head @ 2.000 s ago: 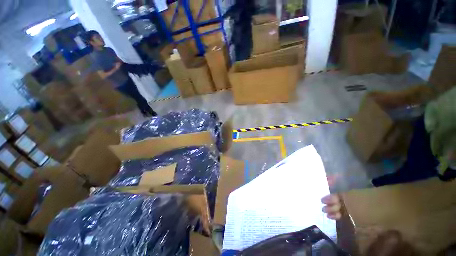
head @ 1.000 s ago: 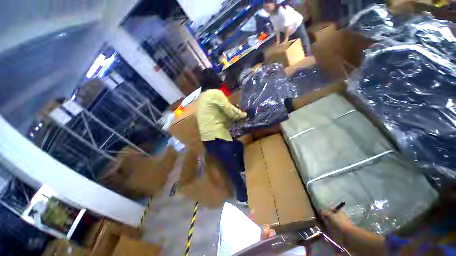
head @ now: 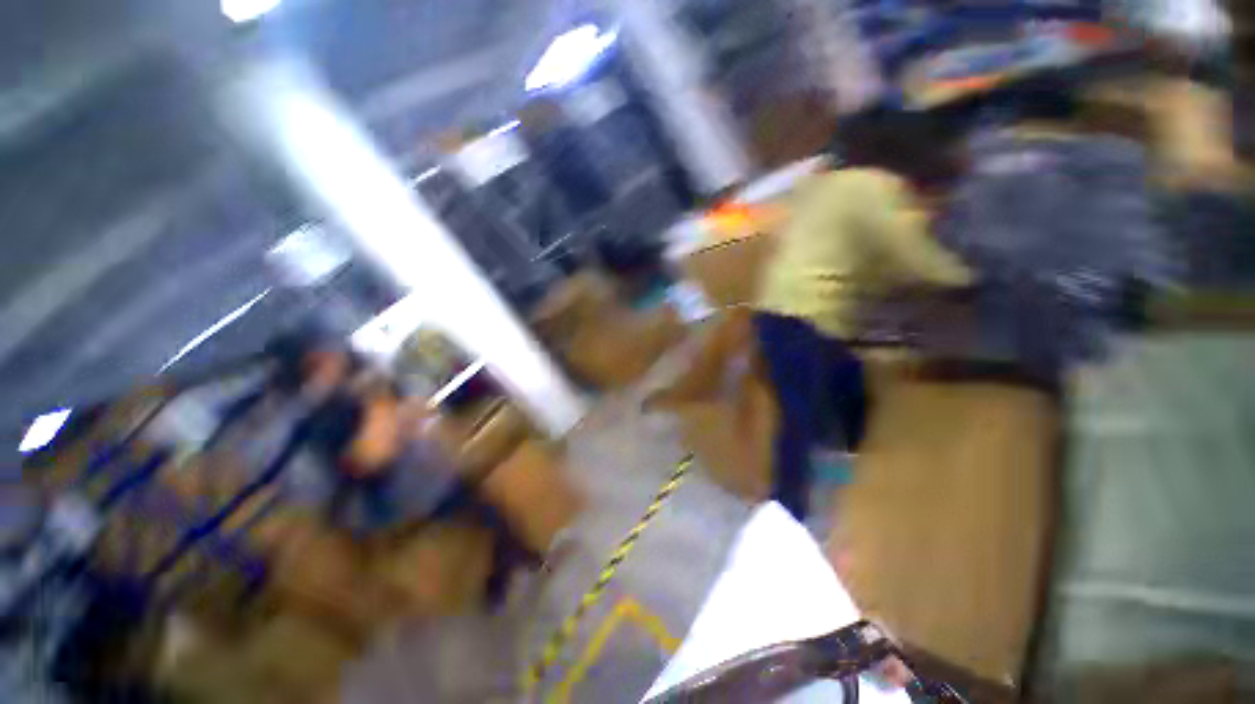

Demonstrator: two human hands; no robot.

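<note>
The picture is strongly blurred. A white paper sheet stands at the bottom centre; its print cannot be read. My left hand holds it at its right edge. Only blurred fingers show, and a dark strap or buckle crosses in front of the sheet's lower part. My right hand cannot be made out. A brownish blur lies at the bottom right edge, and I cannot tell what it is.
A closed carton stands right of the sheet, with the strapped grey-green bale beyond it. A person in a yellow top bends over dark bagged garments. Yellow-black tape marks the floor. A white pillar rises left.
The view has swung left, so the person, carton and bale sit further right. The right hand with the black marker has gone from sight. The left hand still holds the paper.
</note>
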